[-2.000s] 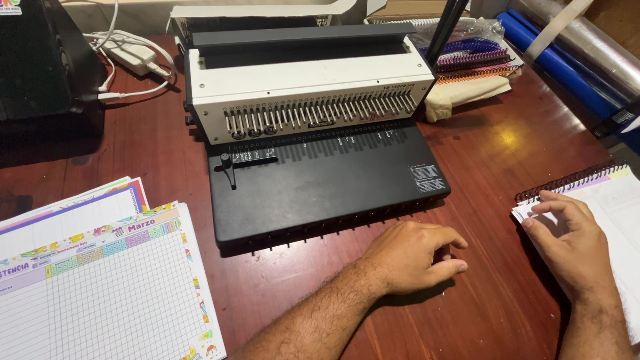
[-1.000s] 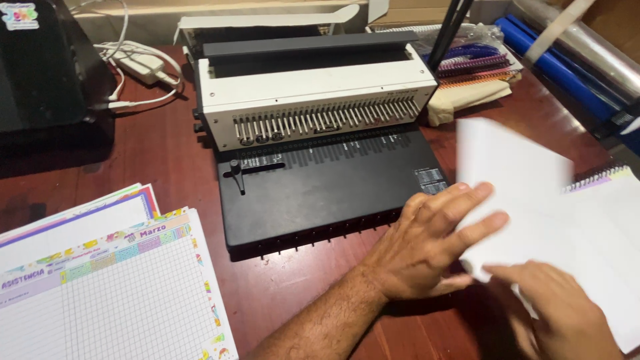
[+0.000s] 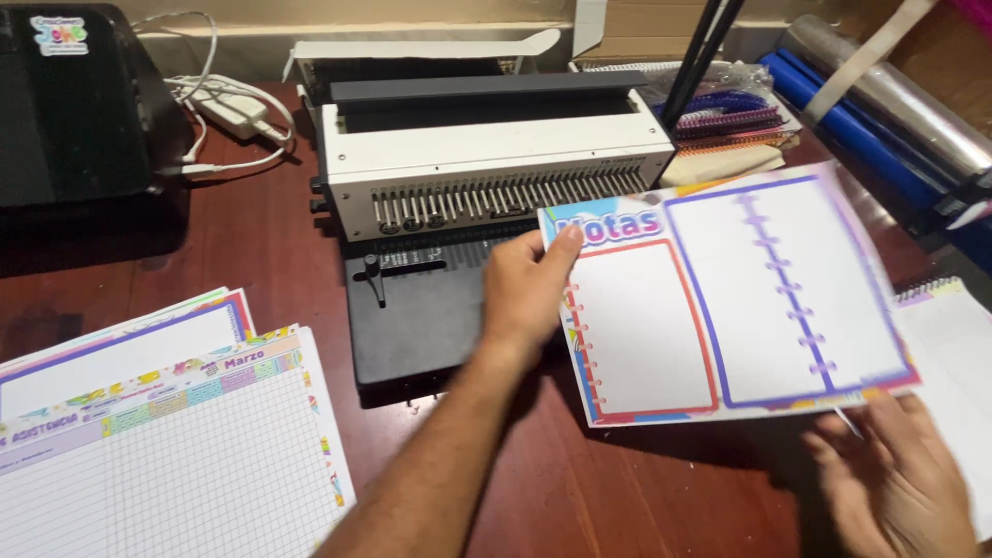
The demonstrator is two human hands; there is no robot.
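Note:
A printed notes sheet (image 3: pixel 635 333) with red and purple frames is raised above the table, tilted, in front of the binding machine's right side. My left hand (image 3: pixel 535 287) grips its upper left corner, thumb on the printed face. My right hand (image 3: pixel 891 457) is at the lower right edge, fingers partly behind the sheet; how firmly it holds is hard to tell. The white and black punch-and-bind machine (image 3: pixel 496 147) stands behind, its black bed (image 3: pixel 418 333) partly covered by my left hand and the sheet. A spiral-bound stack of paper (image 3: pixel 949 333) lies at the right, partly hidden.
Stacks of printed pages (image 3: pixel 194 457) lie at the left front. A black device (image 3: pixel 85 139) and a white power adapter with cables (image 3: pixel 232 108) are at the back left. Colored binding coils (image 3: pixel 728 120) and plastic-film rolls (image 3: pixel 891 101) sit at the back right. The machine's black lever rises beside the coils.
Both hands were without paper two seconds ago. One second ago they held a blurred white sheet; now a printed face shows, held between hands that are farther apart.

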